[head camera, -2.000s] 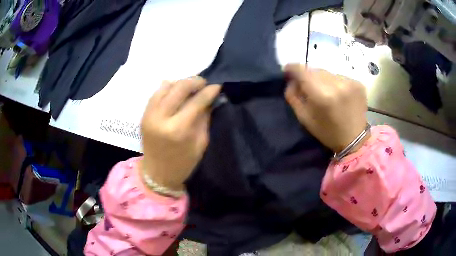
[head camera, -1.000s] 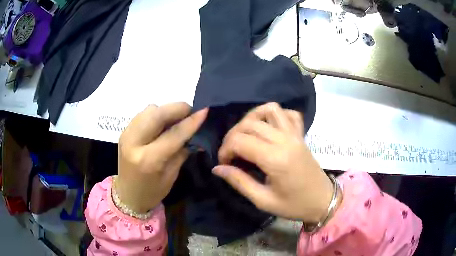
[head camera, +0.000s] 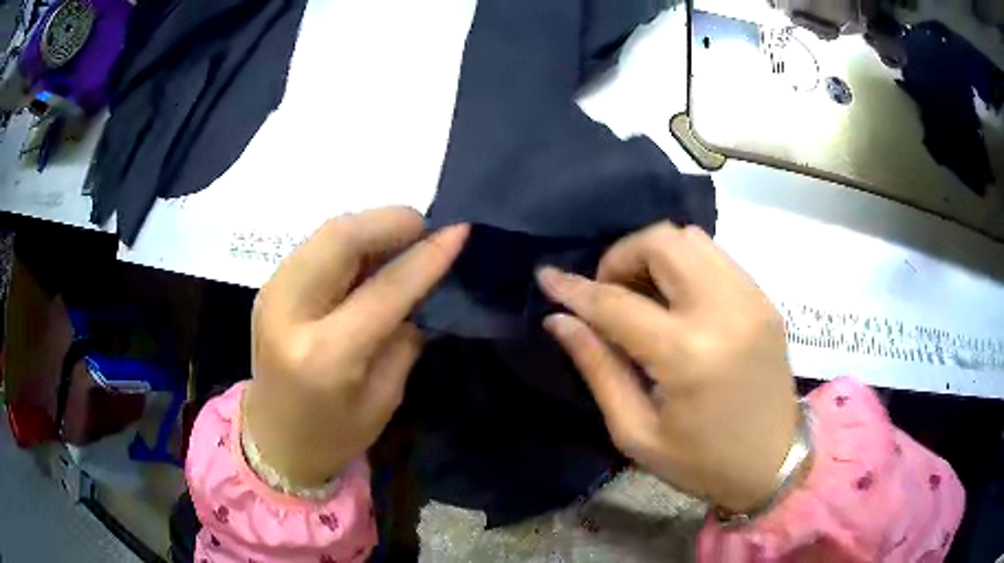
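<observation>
A dark garment panel (head camera: 528, 132) lies across the white table and hangs over its front edge toward my lap. Its folded seam edge (head camera: 501, 247) runs between my hands. My left hand (head camera: 341, 330) pinches the cloth at the left end of the fold, thumb and forefinger together. My right hand (head camera: 683, 352) holds the cloth at the right, with thumb and forefinger tips close together on the dark fold. The cloth under the fingers is partly hidden.
Cut pieces (head camera: 209, 99) lie at the table's left, beside a purple device (head camera: 68, 44). The metal machine bed (head camera: 793, 110) is at upper right, with a dark scrap (head camera: 947, 105) on it. A printed ruler (head camera: 881, 341) lines the front edge. Boxes stand below left.
The cloth was stretched between both hands two seconds ago. My right hand moved inward and down, then slightly right again. The panel now lies over the table edge, with its fold still held.
</observation>
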